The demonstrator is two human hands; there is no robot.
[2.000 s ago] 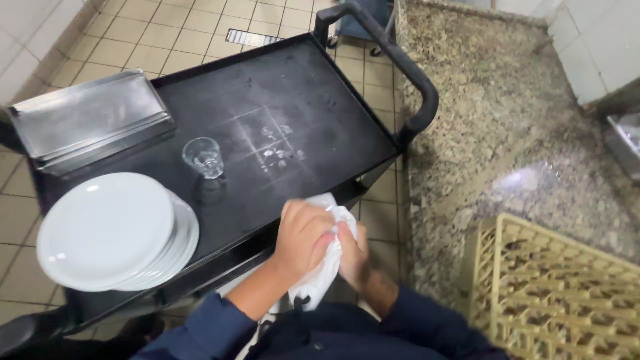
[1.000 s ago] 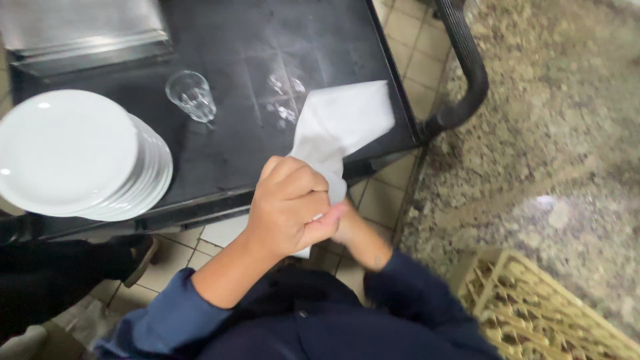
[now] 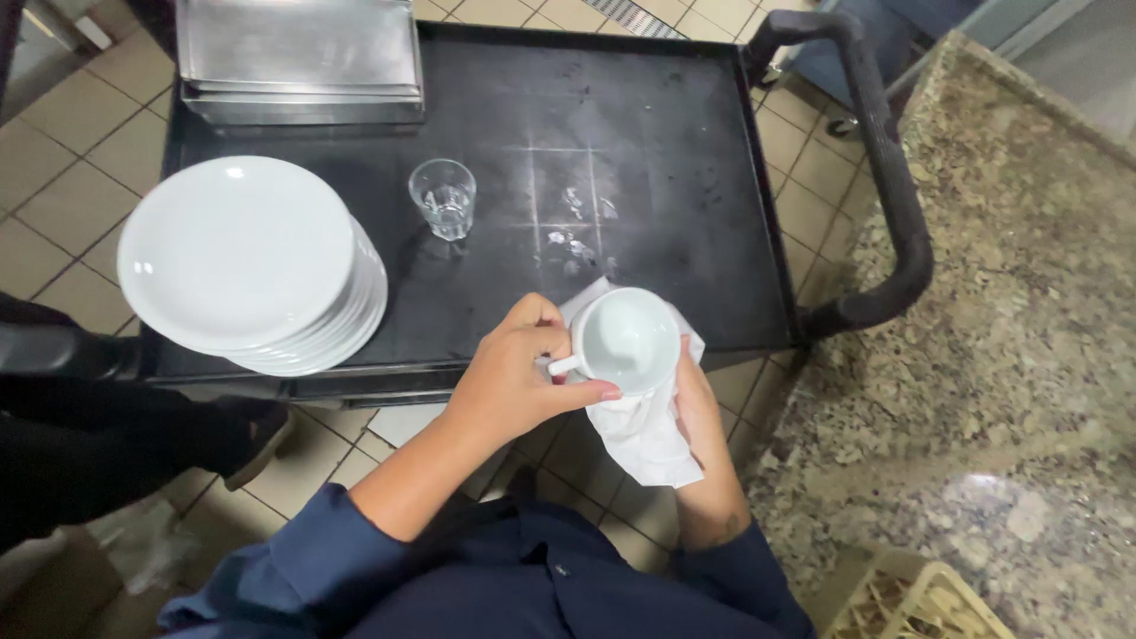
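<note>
A white cup (image 3: 628, 342) with its handle to the left is between my hands, its open top facing the camera. My left hand (image 3: 519, 368) grips it by the handle and the near rim. Behind and under the cup, my right hand (image 3: 697, 399) holds a white cloth or paper napkin (image 3: 643, 435) against its right side; most of those fingers are hidden. On the black cart ahead stand a small clear glass (image 3: 444, 200) and, farther left, a stack of white plates (image 3: 235, 253).
Metal trays (image 3: 297, 53) lie at the back left of the black utility cart (image 3: 683, 177), which has a handle (image 3: 896, 204) at its right. A granite counter (image 3: 994, 311) runs along the right, with a beige plastic rack (image 3: 923, 603) below. Someone's leg and shoe (image 3: 257, 444) show at left.
The white cup now shows its open top between my hands; earlier frames show only the white cloth plainly there. The cloth, spread out ahead a second ago, now wraps around the cup and hangs below.
</note>
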